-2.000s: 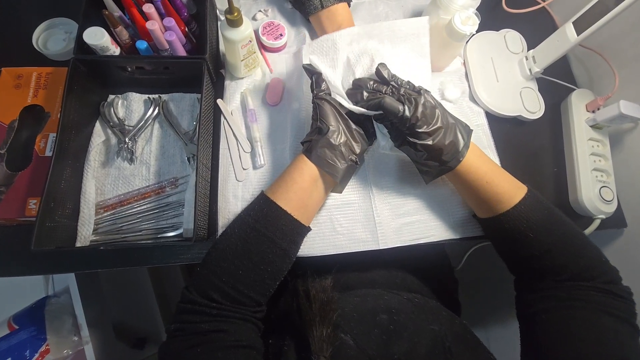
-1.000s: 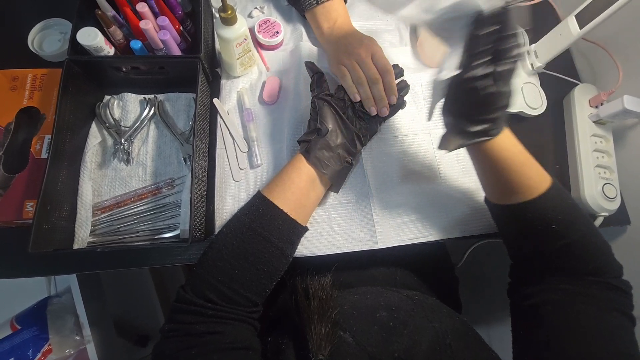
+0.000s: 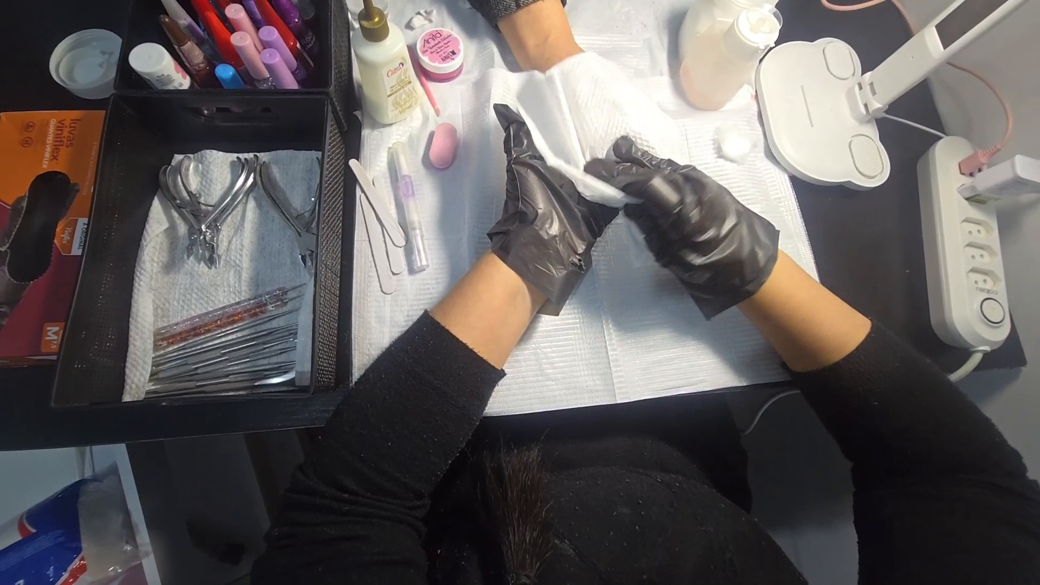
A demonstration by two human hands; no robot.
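Both my hands wear black disposable gloves. My right hand (image 3: pixel 691 219) pinches the lower edge of a white paper towel (image 3: pixel 597 122). The towel drapes over another person's hand, which it hides; that person's wrist (image 3: pixel 540 36) shows above it. My left hand (image 3: pixel 548 211) lies under the towel's left side, thumb raised; whether it grips the covered hand is hidden. Left of it on the white disposable table cover (image 3: pixel 666 349) lie a clear tube with lilac liquid (image 3: pixel 408 207), several nail files (image 3: pixel 378 236) and a pink oval item (image 3: pixel 443 146).
At left, a black tray (image 3: pixel 77 325) holds cuticle nippers (image 3: pixel 207 207) and metal tools, with bottles behind. A squeeze bottle (image 3: pixel 386 73) and pink jar (image 3: pixel 439 55) stand at the back. Right are a pump bottle (image 3: pixel 719 65), cotton ball (image 3: pixel 733 143), white lamp base (image 3: pixel 821 114) and power strip (image 3: pixel 967 252).
One second ago the other person's hand lay bare on my left hand, with my right hand raised at the right. Now the towel covers that hand, and my right hand is back beside my left.
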